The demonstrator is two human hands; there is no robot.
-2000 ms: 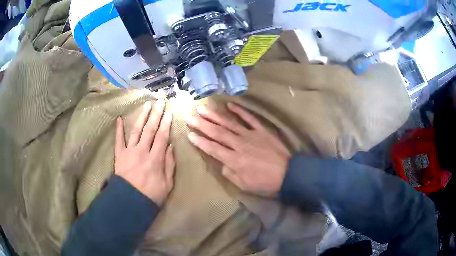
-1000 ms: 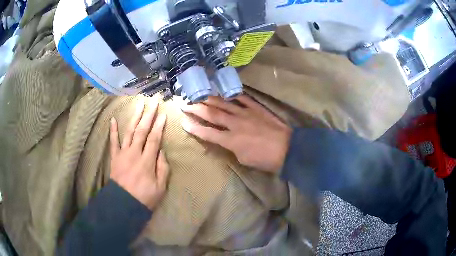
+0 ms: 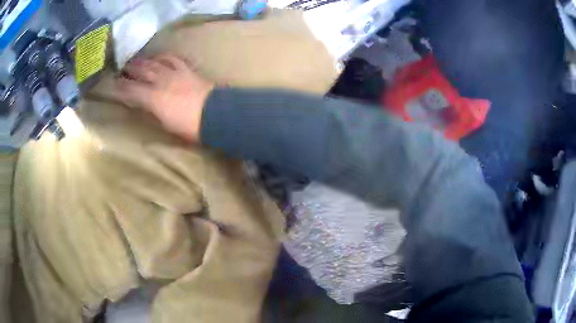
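The tan ribbed cloth (image 3: 151, 189) lies in folds under the sewing machine head and hangs down at the front. My right hand (image 3: 167, 94) is on the cloth to the right of the tension knobs (image 3: 66, 89), with its fingers bent and blurred at a fold. Whether the fingers pinch the cloth cannot be told. The needle area (image 3: 55, 129) is lit at the far left, with cloth beneath it. A yellow label (image 3: 93, 53) is beside the knobs. My left hand is out of the picture.
A red plastic stool or crate (image 3: 436, 104) is on the floor at the upper right. The speckled floor (image 3: 341, 236) shows below my right sleeve. A large dark blue blurred shape is beyond the red object. A white machine part is at the top.
The view has swung to the right, so the machine now sits at the left edge. My left hand has left the picture. My right hand is farther from the needle, and its fingers are now bent.
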